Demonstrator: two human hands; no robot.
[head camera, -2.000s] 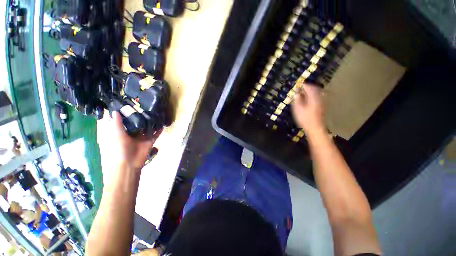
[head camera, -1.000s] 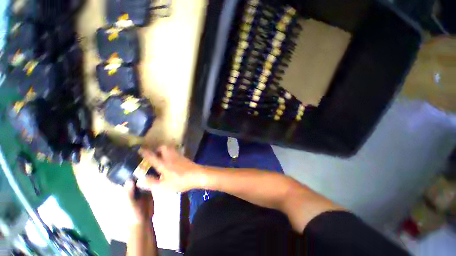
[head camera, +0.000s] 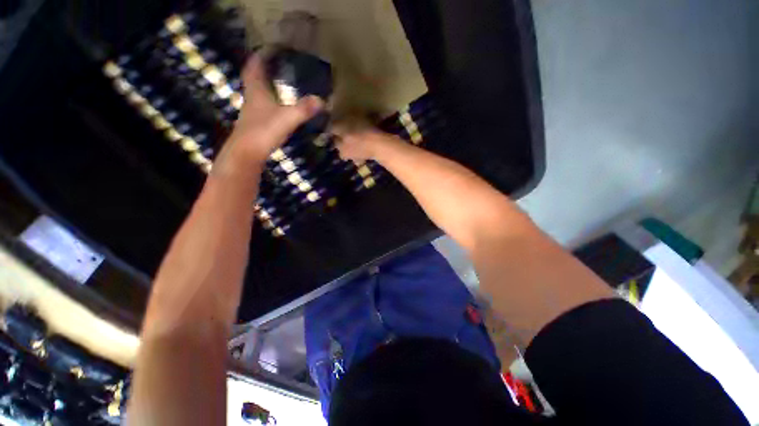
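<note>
My left hand (head camera: 270, 116) is over the black tote (head camera: 533, 108) and is closed around a black power adapter (head camera: 306, 73) with a pale band. My right hand (head camera: 358, 143) is just to the right of it, low over the packed rows (head camera: 204, 66); its fingertips are blurred and I cannot tell whether it holds a unit. The rows of black units show pale lines of bands. The tan cardboard divider (head camera: 379, 50) lies in the tote, beyond my hands and partly covered by the rows.
A white label (head camera: 62, 248) is on the tote's outer side at left. More black adapters (head camera: 62, 374) lie clumped on the pale bench (head camera: 79, 312) at lower left. One small black unit (head camera: 258, 413) lies on a white surface at the bottom. A white-edged table (head camera: 691, 291) stands at right.
The view has turned from the bench to the tote. Both hands have moved from the bench into the tote, and my left hand carries an adapter.
</note>
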